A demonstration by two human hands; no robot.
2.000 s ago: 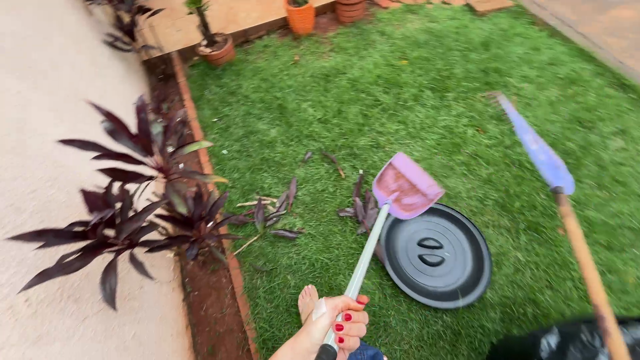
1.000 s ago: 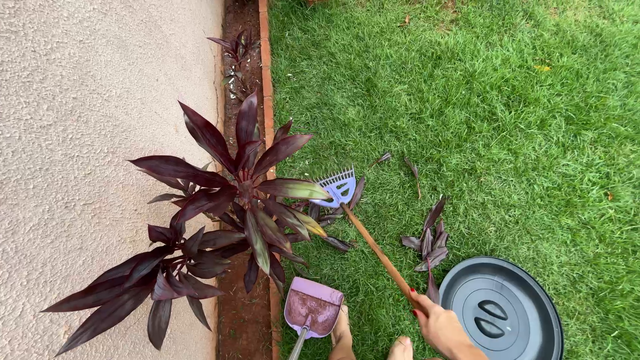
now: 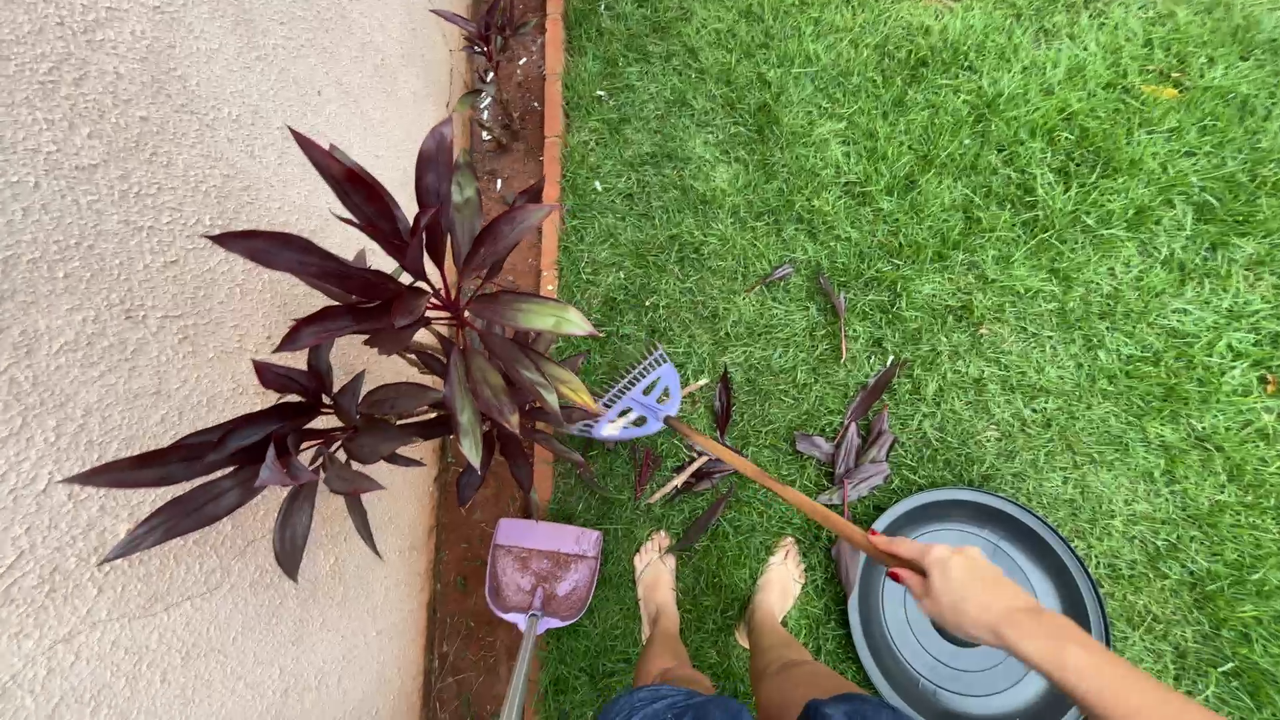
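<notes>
My right hand [image 3: 950,585] grips the wooden handle [image 3: 780,485] of a purple plastic rake. The rake's head [image 3: 640,402] is at the lawn's edge, its tines toward the lower leaves of a dark red-leaved plant [image 3: 455,310]. Fallen dark leaves and a dry stalk [image 3: 678,478] lie on the grass below the rake head. A heap of dark leaves [image 3: 858,450] is to the right of the handle. At the lower left, a pink-purple dustpan [image 3: 543,570] with a metal handle [image 3: 520,670] reaches over the brick edging; my left hand is out of view.
A rough plastered wall [image 3: 180,300] runs along the left, beside a soil bed [image 3: 505,170] with brick edging [image 3: 553,150]. A round grey plastic lid [image 3: 900,640] lies on the grass under my right forearm. My feet [image 3: 655,580] stand between dustpan and lid.
The view has turned down toward the plants since the first frame. The dustpan has gone from beside the lid to the bed's edge. Since a second ago, the rake head has changed its angle.
</notes>
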